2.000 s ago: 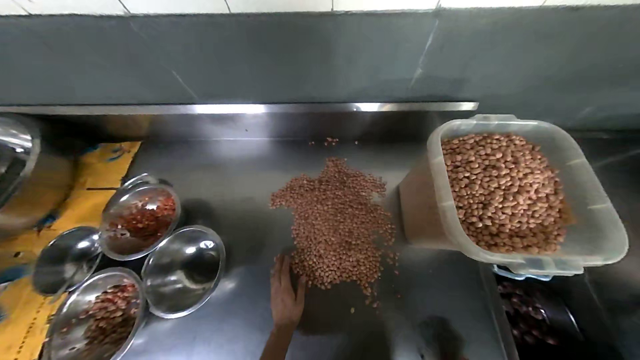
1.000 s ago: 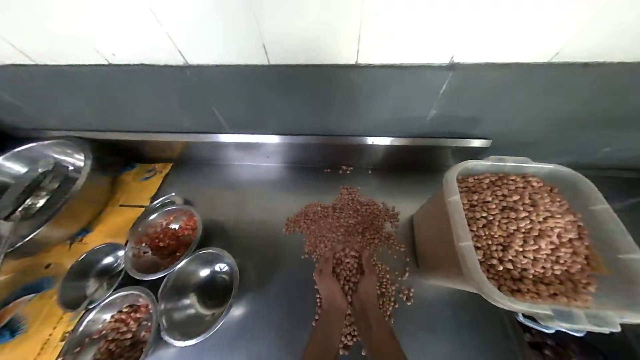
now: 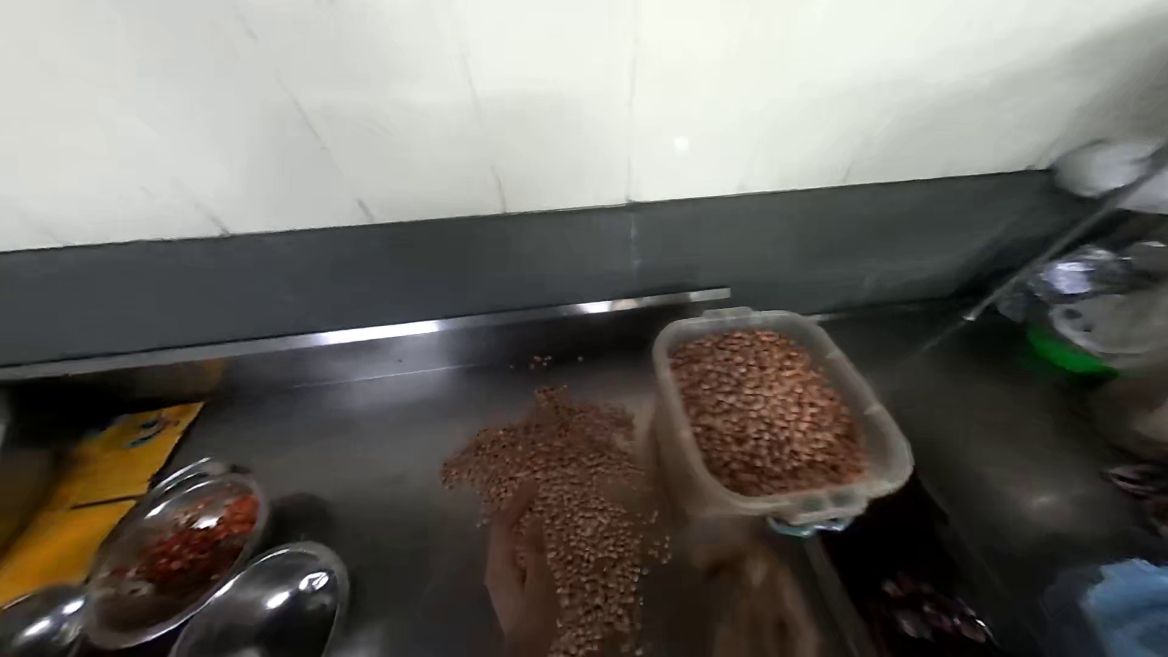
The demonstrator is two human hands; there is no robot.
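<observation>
A loose heap of reddish-brown beans [image 3: 584, 493] lies spread on the stainless steel counter [image 3: 392, 511]. My left hand [image 3: 525, 570] rests at the heap's left side, fingers against the beans; whether it grips any is unclear. Blurred by motion, my right hand [image 3: 762, 593] is to the right of the heap, below the bean tub, and its fingers cannot be made out. The translucent plastic tub [image 3: 876, 429], full of similar beans [image 3: 766, 411], stands just right of the heap.
At the lower left are a steel bowl of red pieces [image 3: 196, 547], an empty steel bowl [image 3: 274, 602] and a yellow printed sheet [image 3: 119, 474]. A dark recess [image 3: 912, 584] lies below the tub. Plastic-wrapped items [image 3: 1095, 292] and a blue cloth or bag [image 3: 1131, 607] are at right.
One second ago both hands were together in the beans; my right hand has moved right, away from the heap. The heap now reaches further toward me. The view has swung up and right.
</observation>
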